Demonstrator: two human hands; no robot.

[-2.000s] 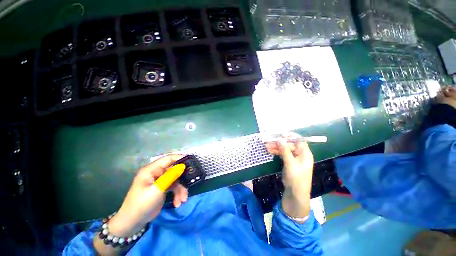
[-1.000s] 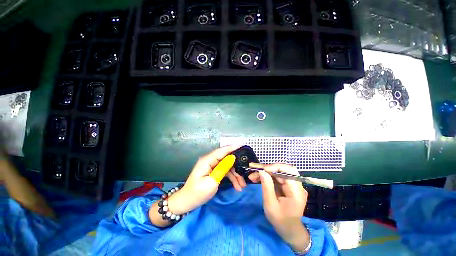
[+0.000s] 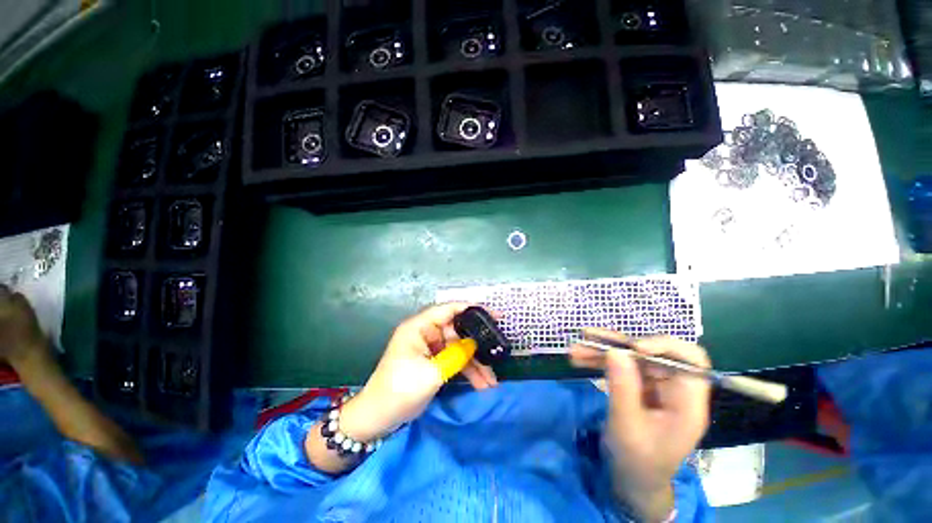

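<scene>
My left hand [image 3: 414, 358], with a yellow-orange finger cot [image 3: 454, 358] on one finger, holds a small black housing [image 3: 481, 334], tilted, above the bench's front edge. My right hand [image 3: 654, 398] holds thin tweezers or a pick [image 3: 705, 372] with a pale handle. Its tip is over the white dotted sheet [image 3: 613, 310], to the right of the housing and apart from it. Whether the tip carries or touches anything is too small to tell. The sheet lies flat on the green bench, partly behind my hands.
A black foam tray [image 3: 429, 178] holds housings behind; one front-row pocket looks empty. A second foam tray [image 3: 227, 306] stands lengthwise at left. A single ring [image 3: 516, 240] lies on the bench. White paper [image 3: 777, 245] at right bears a ring pile [image 3: 777, 153]. Another person's arm [image 3: 56, 383] is at left.
My right hand and tool have moved right, from the housing to over the dotted sheet. The housing has turned and tilted in my left hand. The camera view first swung left, then shifted slightly.
</scene>
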